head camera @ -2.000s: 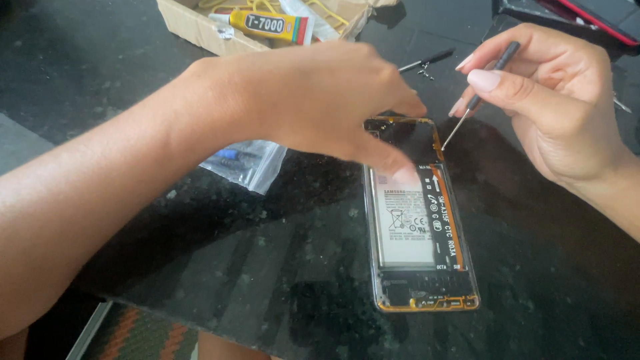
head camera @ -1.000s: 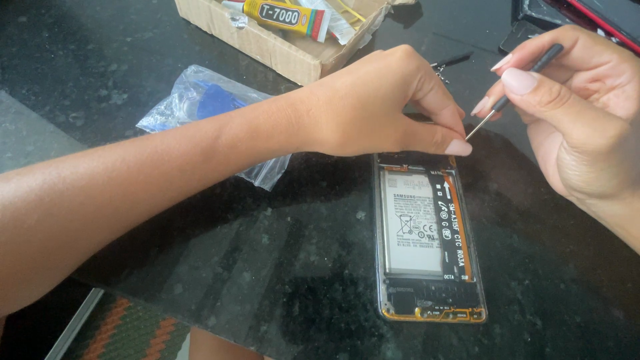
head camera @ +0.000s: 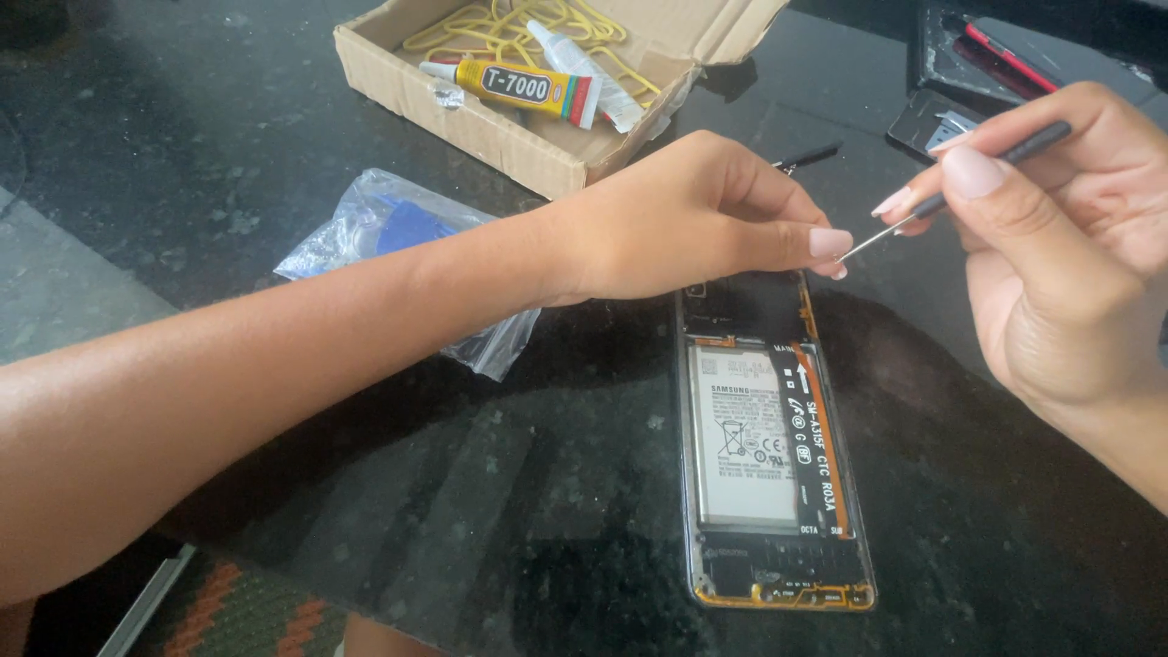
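An opened Samsung phone [head camera: 739, 319] lies on the dark stone worktop, its white battery [head camera: 744, 493] and black ribbon cable with an orange edge [head camera: 826, 456] exposed. My left hand [head camera: 712, 219] reaches over the phone's top end, thumb and index finger pinched at the tip of a small screwdriver [head camera: 995, 169]. Whether a tiny screw sits between those fingertips I cannot tell. My right hand [head camera: 1049, 237] holds the screwdriver by its black handle, the thin shaft slanting down to the left.
Behind my left hand stands a cardboard box [head camera: 474, 128] with a T-7000 glue tube [head camera: 516, 88], a clear tube and yellow cords. A plastic bag [head camera: 511, 347] with blue pieces lies under my left forearm. A dark pen-like tool [head camera: 812, 157] and a red-edged device [head camera: 1008, 57] lie farther back.
My left hand has moved from over the phone's upper half to the screwdriver tip. The screwdriver tip has left the phone's upper right edge. The view has shifted somewhat.
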